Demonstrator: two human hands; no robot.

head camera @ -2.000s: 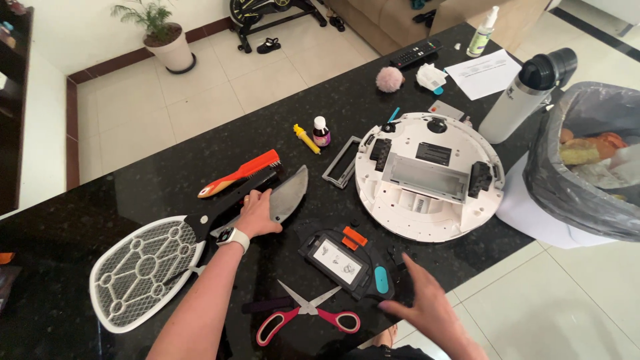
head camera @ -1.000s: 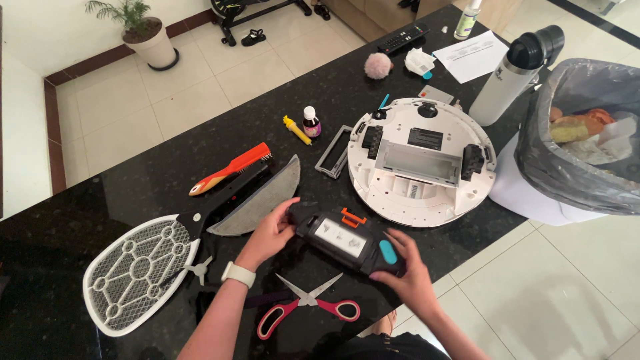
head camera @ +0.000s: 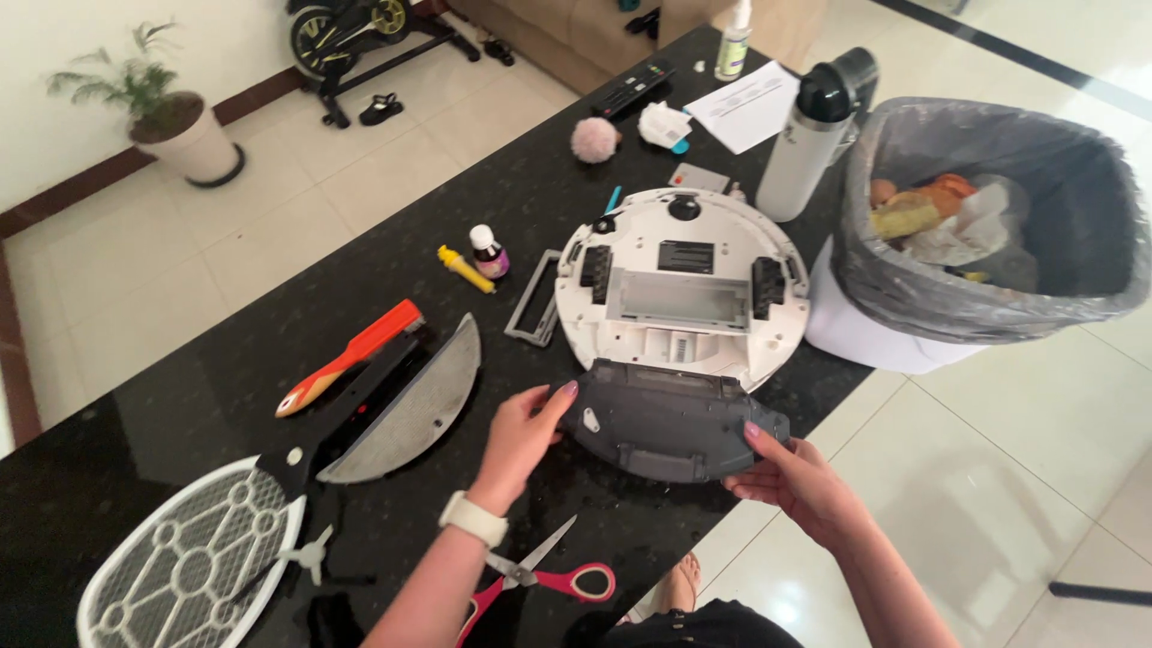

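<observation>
Both hands hold a dark grey plastic dustbin module of a robot vacuum. My left hand grips its left end, thumb on top. At its right end is my right hand, thumb also on top. The module's far edge meets or overlaps the near rim of the white robot vacuum, which lies underside up on the black counter; whether they touch cannot be told. Left of the vacuum lies a grey rectangular frame. A half-moon grey mop pad rests left of my left hand. Open scissors with red handles lie below.
An electric swatter, a small white side brush and an orange-handled brush lie at left. Beyond are a yellow tool, a small bottle and a pink pompom. A steel flask and a lined bin stand right.
The hands have brought the dark module up to the vacuum's near edge. It has been turned over, so its white filter panel and teal part no longer show. Two seconds ago it lay on the counter.
</observation>
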